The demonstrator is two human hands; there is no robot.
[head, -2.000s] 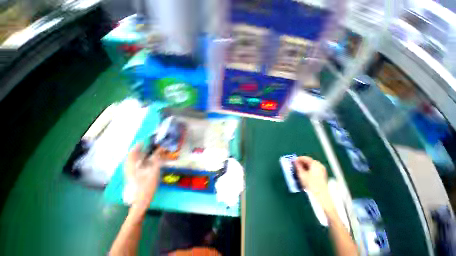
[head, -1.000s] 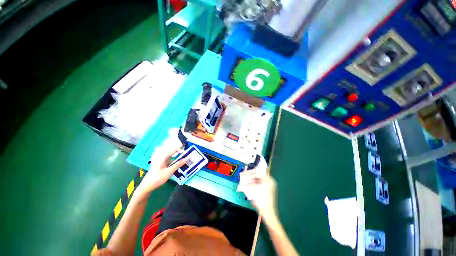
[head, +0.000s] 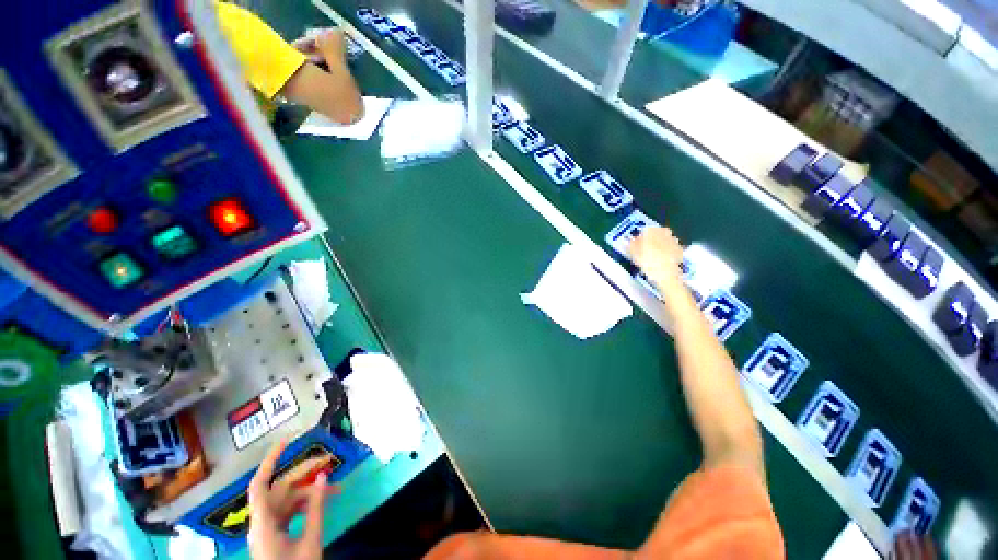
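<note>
My left hand [head: 287, 505] is at the bottom left, over the blue front box [head: 263, 492] with the yellow arrow. It is empty, fingers apart, close to a red button [head: 320, 477]. My right hand [head: 659, 260] reaches over the belt rail, its fingers at a white-blue panel [head: 631, 234] in the belt row; whether they grip it is hidden. Another panel [head: 151, 443] sits tilted in the orange-brown nest [head: 192, 465], under a silver metal block [head: 159, 370] on the press base plate [head: 266, 348].
The control box [head: 164, 208] fills the upper left. A white sheet [head: 580, 293] lies on the green table [head: 471, 383]. More panels [head: 775, 366] line the belt. A person in a yellow sleeve [head: 257, 55] works beyond. Another person's hand [head: 911, 547] shows at bottom right. Black blocks [head: 859, 208] stand on the shelf.
The view has swung right towards the belt. The panel in my left hand is gone from it. My right hand has left the front box and reached over the belt. The silver block now covers the nest.
</note>
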